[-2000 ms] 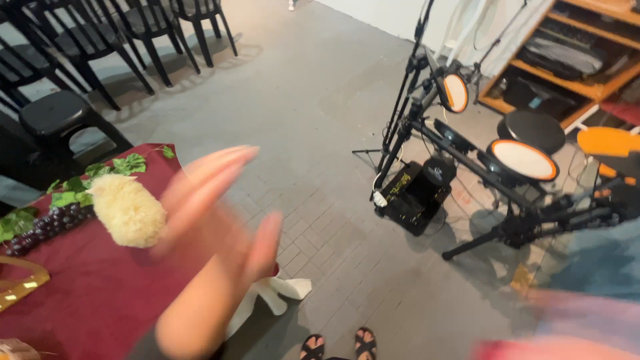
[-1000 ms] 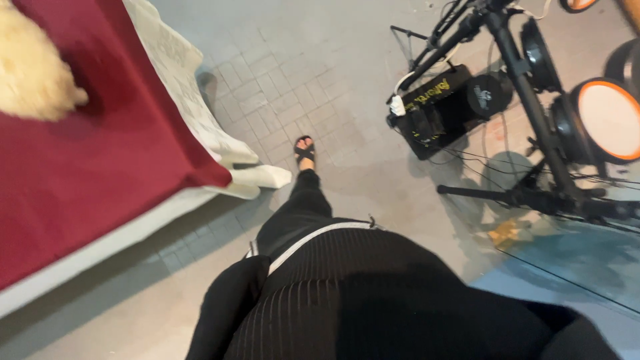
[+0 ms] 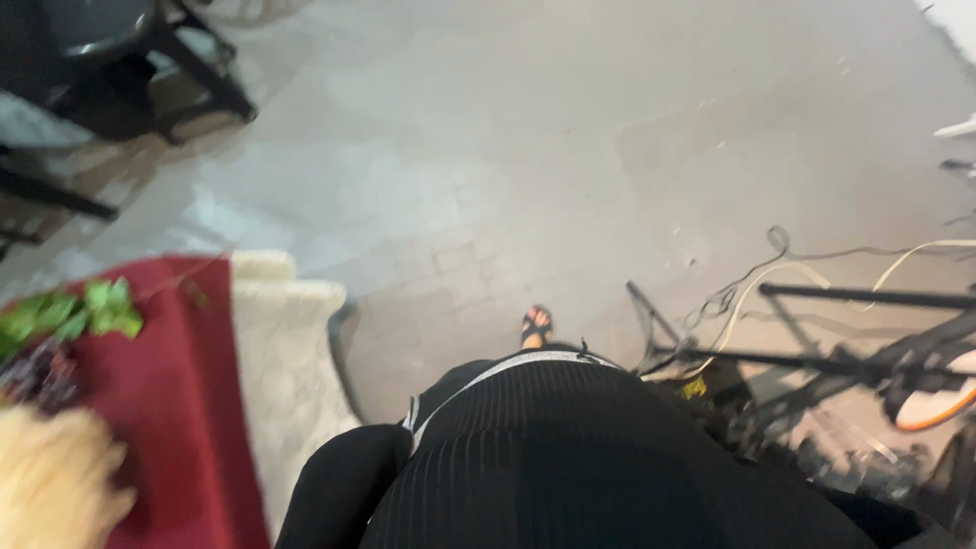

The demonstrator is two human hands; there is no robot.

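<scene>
Neither my left hand nor my right hand shows in the head view now; only my black ribbed top [image 3: 579, 457] and a black sleeve [image 3: 343, 473] at the lower left are visible. One sandalled foot [image 3: 537, 324] rests on the floor. To the left is a table covered with a dark red cloth [image 3: 171, 396] over a cream cloth [image 3: 282, 366]. On the red cloth lie a fluffy cream-coloured object [image 3: 57, 480], a bunch of dark grapes [image 3: 46, 377] and green leaves [image 3: 110, 309].
Black plastic seats [image 3: 107, 38] stand at the upper left. At the right are the black tubes of a drum rack [image 3: 862, 297], an orange-rimmed drum pad [image 3: 938, 400] and a black unit with yellow lettering [image 3: 705, 389]. Loose cables [image 3: 778, 267] cross the grey floor [image 3: 518, 152].
Two seconds ago a blurred hand showed with fingers apart over the table; it is now out of view. The view has shifted strongly, and the grapes and leaves, absent one second ago, show again.
</scene>
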